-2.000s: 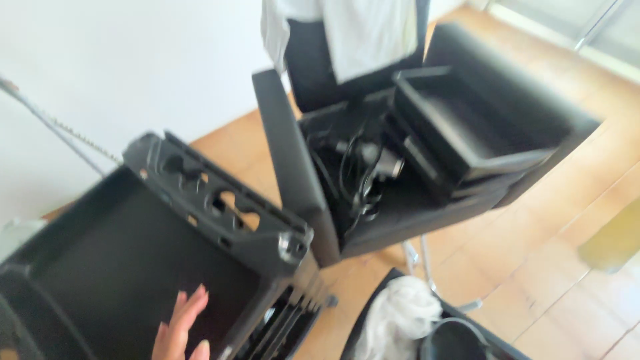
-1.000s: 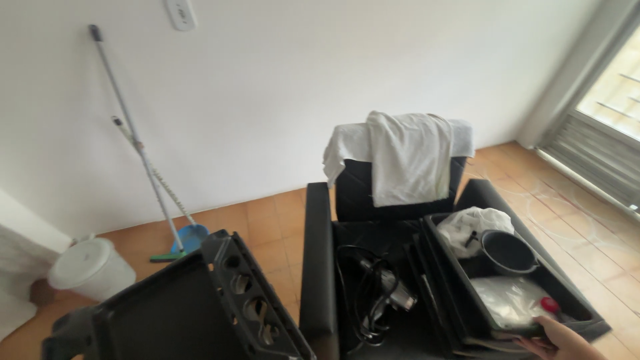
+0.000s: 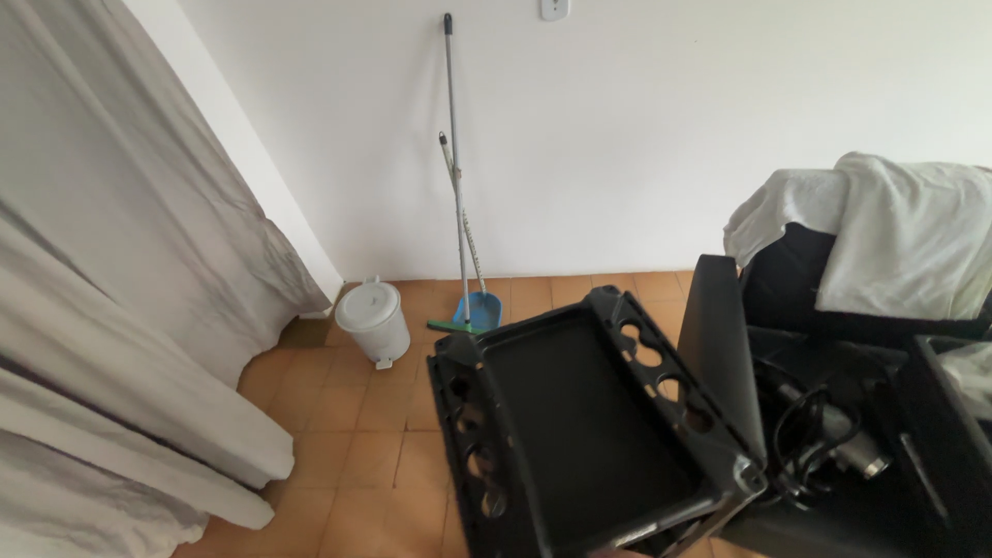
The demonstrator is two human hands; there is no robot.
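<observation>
A black plastic trolley top tray (image 3: 589, 418) with round holes along its sides stands at lower centre. A small skin-toned sliver shows under its near edge, too little to tell which hand it is. Otherwise neither of my hands is in view. Right of the tray is a black salon chair (image 3: 717, 341) with white towels (image 3: 891, 232) over its backrest. On its seat lie a hair dryer (image 3: 849, 442) and looped black cords (image 3: 798, 457). Beside them a black tray (image 3: 942, 387), cut off by the right edge, holds whitish material.
A white lidded pedal bin (image 3: 376, 325) stands near the wall. A green-headed squeegee (image 3: 453, 327) and a blue long-handled dustpan (image 3: 479, 310) lean there. Grey curtains (image 3: 139, 271) hang at left, reaching the tiled floor (image 3: 333, 457).
Two seconds ago the tray with white cloth and a bowl was at the bottom; one second ago it lay on the chair, with my right hand at its edge. That hand has left view. The view swung left.
</observation>
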